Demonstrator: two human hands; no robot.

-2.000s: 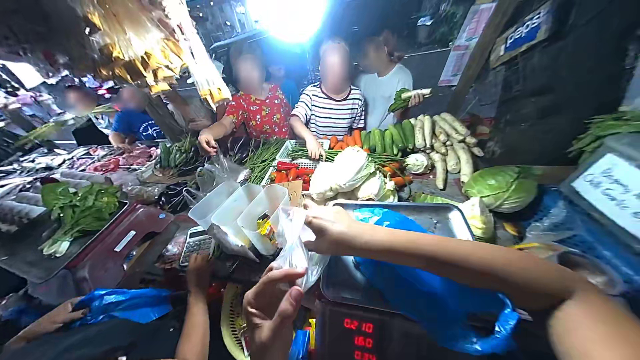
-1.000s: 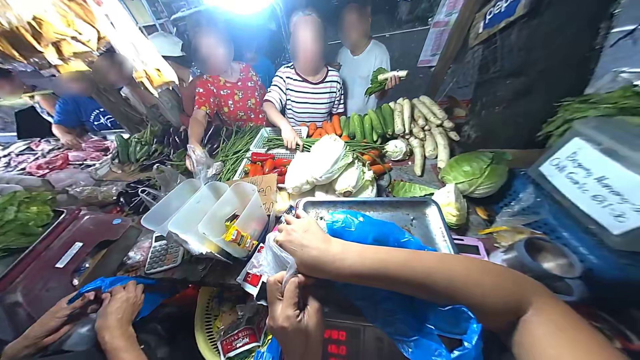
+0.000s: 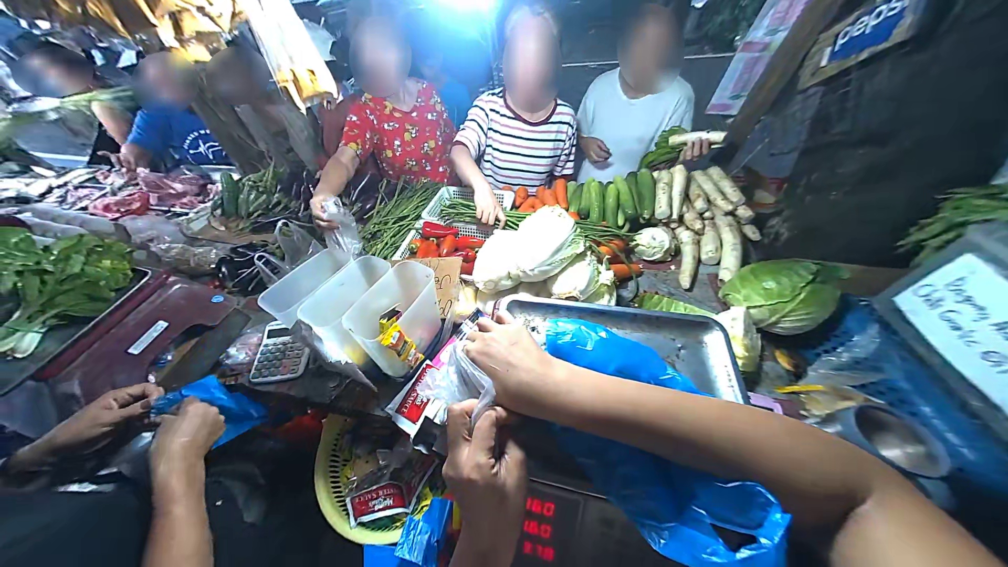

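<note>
My left hand (image 3: 482,453) pinches the clear plastic bag (image 3: 457,378) at its lower right edge. Just above it, my right hand (image 3: 508,358) is closed on the same bag, and my right forearm crosses from the right edge. A red and white sauce packet (image 3: 413,400) lies against the bag; whether it is inside I cannot tell. Under my forearm a blue plastic bag (image 3: 606,346) spreads over the metal scale tray (image 3: 720,354) and hangs down at the lower right. Red digits glow on the scale display (image 3: 539,529).
White plastic bins (image 3: 366,303), a calculator (image 3: 279,353) and a yellow basket (image 3: 327,472) stand left of my hands. A co-worker's hands (image 3: 185,429) hold a blue bag at lower left. Cabbages (image 3: 524,252), radishes (image 3: 728,236) and cucumbers (image 3: 610,201) lie ahead, with several people behind.
The co-worker's hand has moved from near the calculator to the blue bag at the lower left. Both my hands stay on the clear bag, and the sauce packet beside it now shows more plainly.
</note>
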